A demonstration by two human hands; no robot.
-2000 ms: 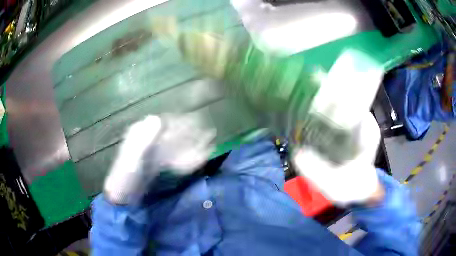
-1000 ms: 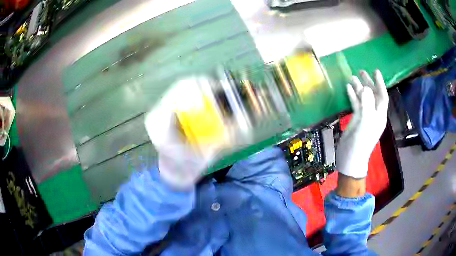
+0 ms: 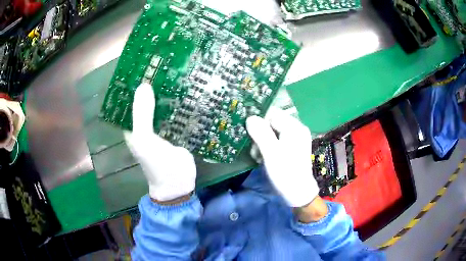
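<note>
A large green circuit board (image 3: 204, 76) is held up over the grey-green pad (image 3: 115, 168), its flat side with silvery solder points facing the camera. My left hand (image 3: 158, 148), in a white glove, holds the board's lower left part, with one finger lying on its face. My right hand (image 3: 286, 155), also in a white glove, grips the board's lower right edge between thumb and fingers. The board's underside and the fingers behind it are hidden.
A red-lined tray (image 3: 380, 186) with a board (image 3: 332, 165) is below the bench at right. Another green board (image 3: 322, 6) lies at the back. A small black box (image 3: 409, 25) is at back right. A black tray (image 3: 28, 204) with small olive pieces is at left.
The board has turned from its parts side to its solder side. My right hand has moved left from beyond the board to its edge; my left hand has moved slightly left and down.
</note>
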